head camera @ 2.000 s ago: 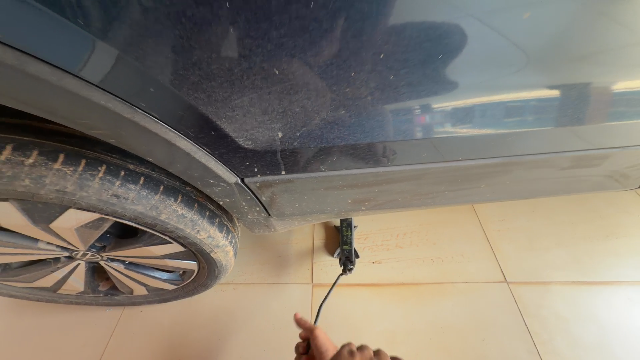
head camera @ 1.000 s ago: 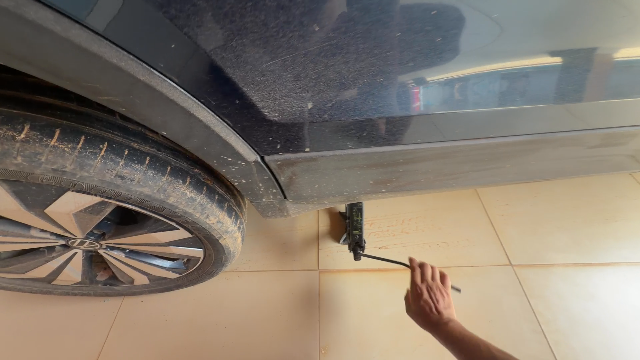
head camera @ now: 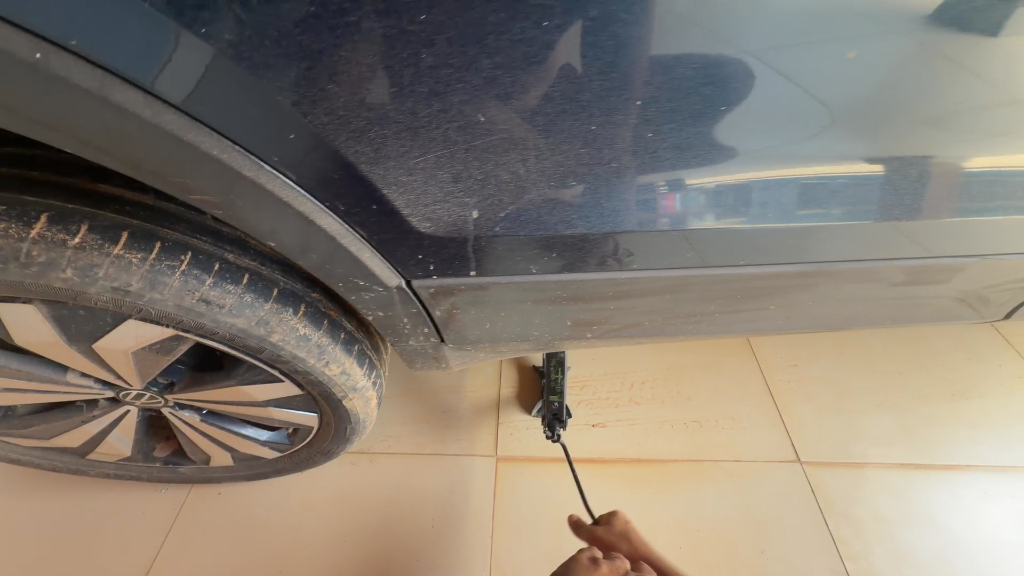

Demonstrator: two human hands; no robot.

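Observation:
A black scissor jack [head camera: 554, 396] stands on the tiled floor, its far end hidden under the car's sill. From its near end a thin dark crank rod [head camera: 578, 480] runs down to my hands at the bottom edge. My right hand [head camera: 620, 538] is closed around the rod, thumb pointing left. Just below it my left hand [head camera: 596, 562] shows curled fingers, partly cut off by the frame; what it grips is hidden. The rod's lower end is also hidden.
A dark, dusty car body [head camera: 512, 160] with a grey sill [head camera: 680, 300] spans the upper view. At left is a muddy tyre [head camera: 264, 296] on an alloy wheel [head camera: 140, 398] with a Volkswagen emblem. Pale floor tiles [head camera: 664, 496] lie below.
The crank rod has swung from pointing right to pointing down toward the bottom edge. My right hand has moved down with it, and my left hand, unseen a second ago, is back in view.

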